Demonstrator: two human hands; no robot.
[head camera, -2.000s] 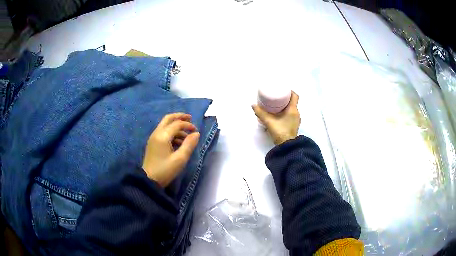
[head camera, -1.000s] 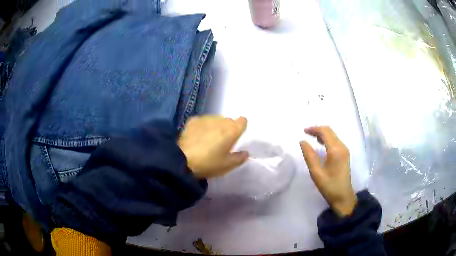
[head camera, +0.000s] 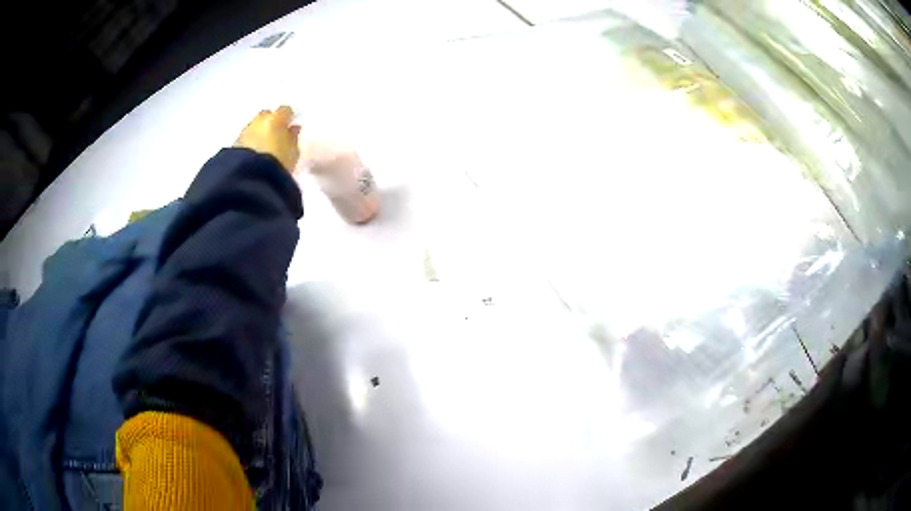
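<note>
My left hand (head camera: 272, 136) reaches far forward over the white table, at the end of a dark sleeve. Its fingers are bent, and the glare beyond them hides whether they hold anything. The pale pink cup (head camera: 350, 190) stands on the table just right of my left hand; its upper part is blurred into the glare. I cannot tell whether hand and cup touch. My right hand is out of the picture.
Blue folded denim (head camera: 75, 339) lies at the left, partly under my left arm. Clear, shiny plastic bags (head camera: 799, 259) with yellow print cover the right side. A small dark-marked rectangle (head camera: 272, 40) lies near the far edge. The table's right edge borders a dark floor.
The view has swung right. My left hand has moved forward from the near table to beside the cup. My right hand has left the picture. The crumpled clear plastic between the hands no longer shows.
</note>
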